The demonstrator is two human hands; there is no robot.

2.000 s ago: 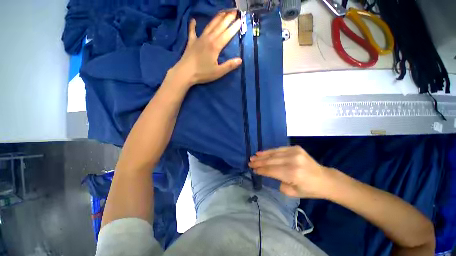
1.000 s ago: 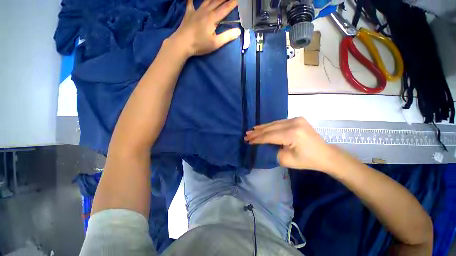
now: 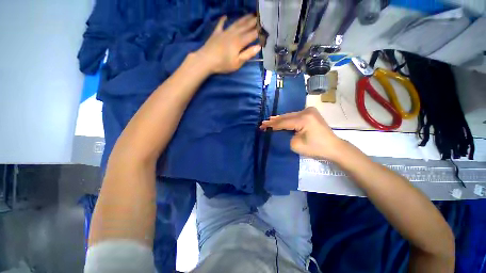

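The navy cloth lies on the machine bed and hangs over the table's front edge, with small puckers left of the black strips. Two black strips run down the cloth from the machine's foot area. My left hand lies on the bunched cloth left of the sewing machine head, fingers apart. My right hand has its fingertips at the black strips below the head, fingers close together; whether they pinch a strip cannot be told. The needle is hidden.
Right of the head are a grey ribbed knob, a tan block, scissors with red and yellow handles, and loose black strips. A ruler band runs along the front edge. Dark blue cloth lies below the table at right.
The view has shifted, showing more of the machine head. The cloth has moved up toward the head, and puckers show beside the strips. My right hand is nearer the head, its fingertips still at the strips.
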